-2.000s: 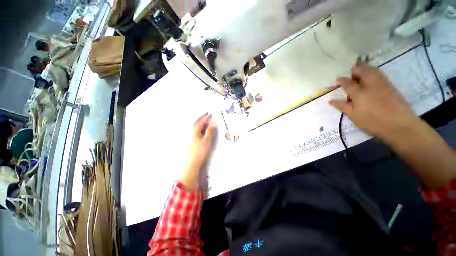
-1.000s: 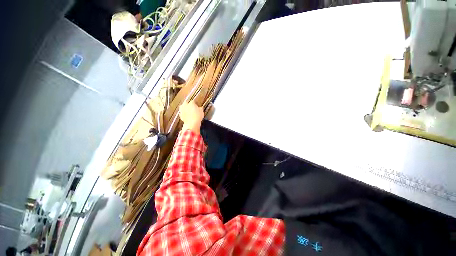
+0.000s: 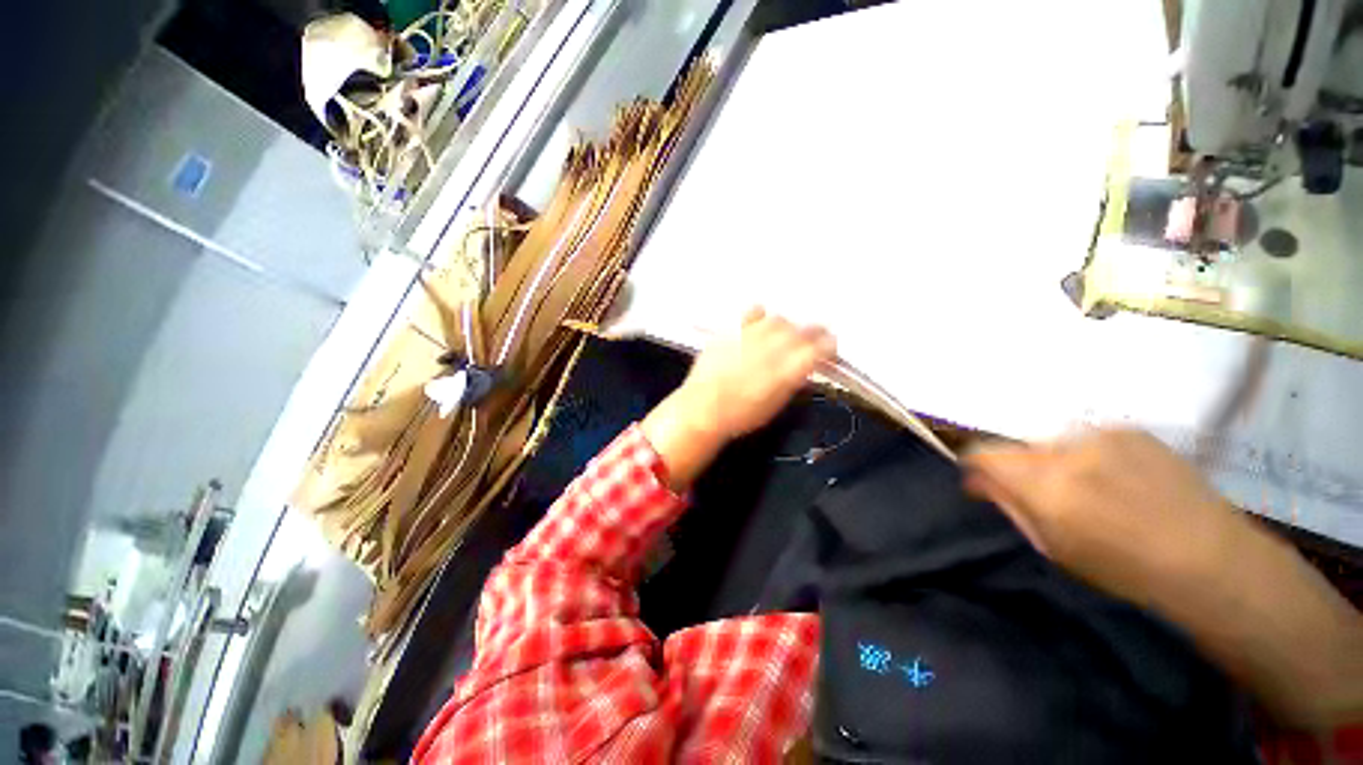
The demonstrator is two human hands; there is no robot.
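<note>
A narrow brown strip (image 3: 894, 407) with a pale line along it runs between my two hands at the front edge of the white tabletop. My left hand (image 3: 758, 374) is closed on it, and its tail reaches left toward the bundle. My right hand (image 3: 1099, 486), somewhat blurred, holds the strip further right. The bundle of brown strips (image 3: 561, 269) lies left of the table, tied with a dark band. The presser foot and needle (image 3: 1205, 209) are at the upper right, away from both hands.
The white tabletop (image 3: 897, 194) carries a printed ruler scale near its front right edge. The machine bed (image 3: 1300, 284) has a yellowish edge. A dark apron (image 3: 957, 598) covers my lap. Pale fabric goods (image 3: 351, 75) lie at the upper left, beyond a long metal rail.
My left hand has left the bundle and moved right with a strip. My right hand has come into view and holds the strip too. The view has shifted slightly.
</note>
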